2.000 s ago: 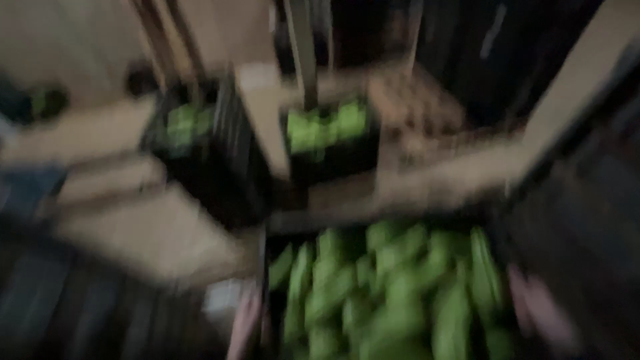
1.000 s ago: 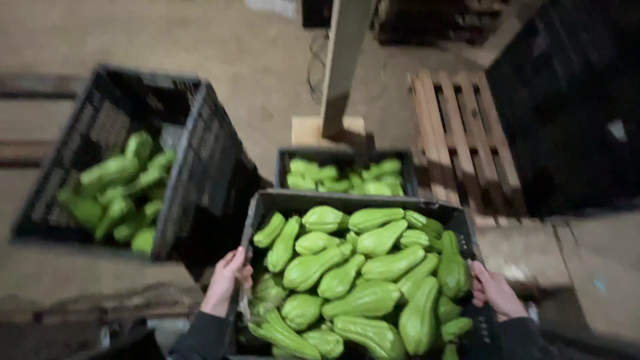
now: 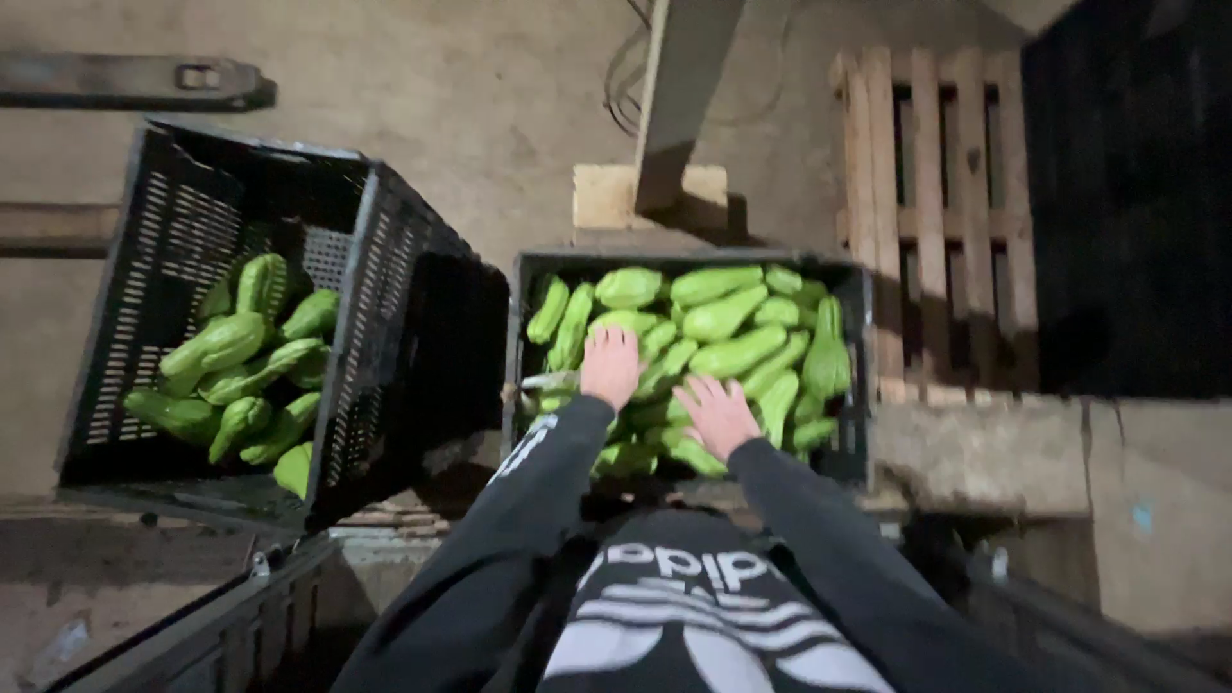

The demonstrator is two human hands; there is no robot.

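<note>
A black plastic crate [image 3: 693, 258] stands in front of me, filled with pale green, ridged chayote-like vegetables [image 3: 739, 352]. My left hand [image 3: 610, 368] lies palm down on them, left of the crate's middle, fingers pointing away from me. To its right my right hand [image 3: 718, 414] rests on the vegetables nearer to me, fingers spread. Neither hand grips the crate. Whether a vegetable is pinched under the fingertips is hidden.
At left stands a taller black crate [image 3: 361, 318], partly filled with green vegetables [image 3: 219, 345]. A post [image 3: 685, 87] rises from a wooden base [image 3: 597, 197] beyond the front crate. A wooden pallet [image 3: 929, 221] and a dark stack [image 3: 1131, 202] are at right. Fork-like bars [image 3: 125, 81] lie upper left.
A second ago both hands held the full crate by its sides, over a lower crate of vegetables. Now they have let go of the sides and lie on the vegetables; the lower crate is out of sight.
</note>
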